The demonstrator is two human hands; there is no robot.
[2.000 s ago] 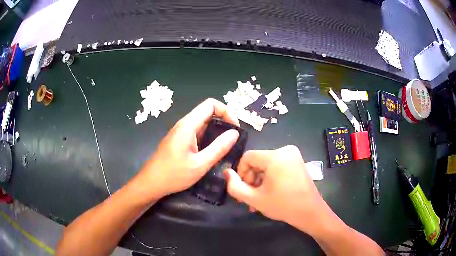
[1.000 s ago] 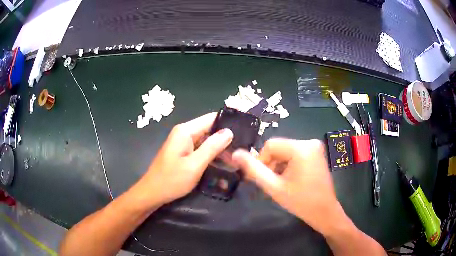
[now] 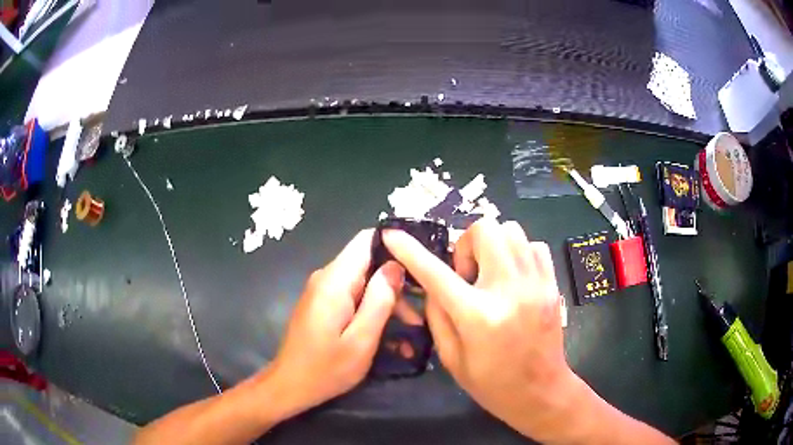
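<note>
A black handset housing (image 3: 407,341) with a window opening is held upright between my hands, over the near part of the green mat. My left hand (image 3: 335,308) grips its left side, thumb on its face. My right hand (image 3: 496,322) is on its right side, with a finger pressed on its upper left part. Whether a small part is under that finger is hidden. A pile of small white pieces (image 3: 422,193) with a dark bit lies just beyond the housing. A smaller white pile (image 3: 276,209) lies to the left.
On the right are a clear bag (image 3: 539,169), black card (image 3: 592,268), red block (image 3: 629,261), dark stick tool (image 3: 654,287), round tub (image 3: 726,169) and green screwdriver (image 3: 749,361). A copper spool (image 3: 89,209) and thin white cord (image 3: 174,261) are left. A black ridged surface (image 3: 348,52) lies behind.
The housing has turned more upright. My right hand has moved up over it, its finger now at the upper left part. The view has shifted slightly.
</note>
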